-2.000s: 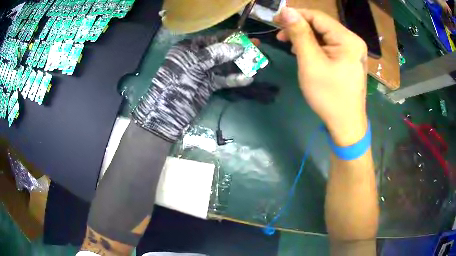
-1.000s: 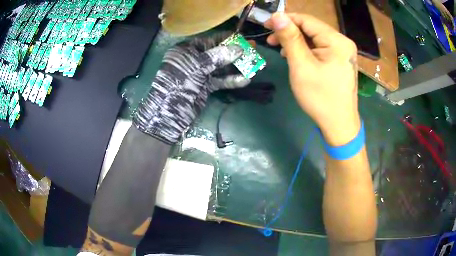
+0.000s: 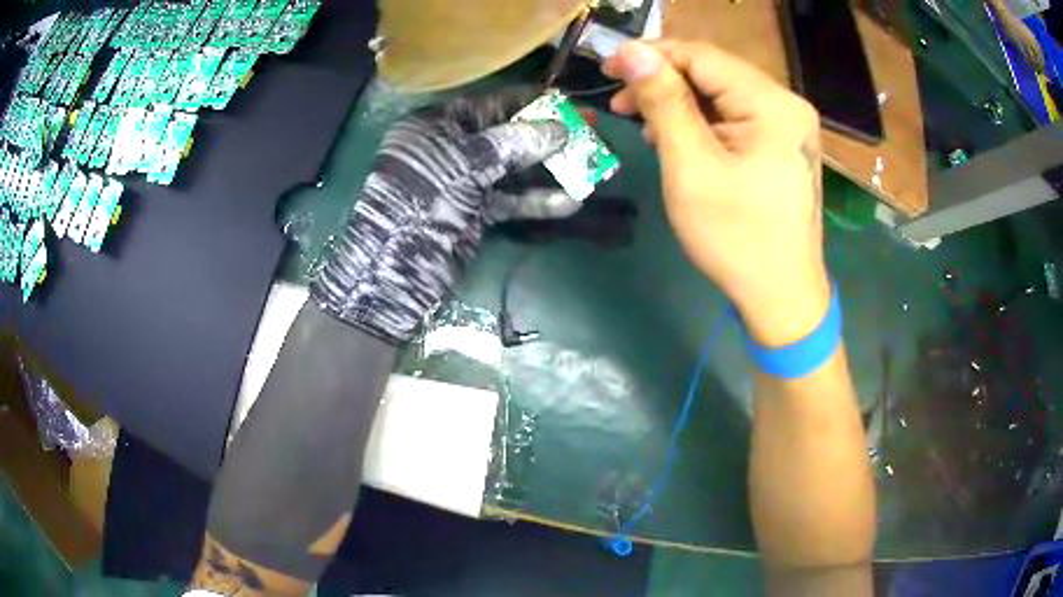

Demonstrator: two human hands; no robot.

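My left hand [image 3: 449, 192], in a black-and-white knit glove, holds a small green circuit board [image 3: 584, 157] between thumb and fingers. The tip of a dark soldering iron [image 3: 565, 53] points down to the board's upper edge. My bare right hand [image 3: 734, 157] is at the upper right of the board, thumb and index finger pinched together; what lies between the fingertips is too small to tell. A blue wrist strap [image 3: 798, 342] is on this wrist. A black cable [image 3: 509, 306] lies on the bench below the board, its connector showing.
An amber fume hood [image 3: 472, 41] is above the left hand. Rows of green boards [image 3: 146, 128] lie on a black mat [image 3: 175, 280] at left. A brown wooden stand [image 3: 898, 163] bears a black phone [image 3: 833, 70]. A white pad [image 3: 434, 443] is at the near edge.
My right hand has moved left and slightly down, closer to the board. The board has tilted a little in my left hand. The red thing on the right of the bench no longer shows clearly.
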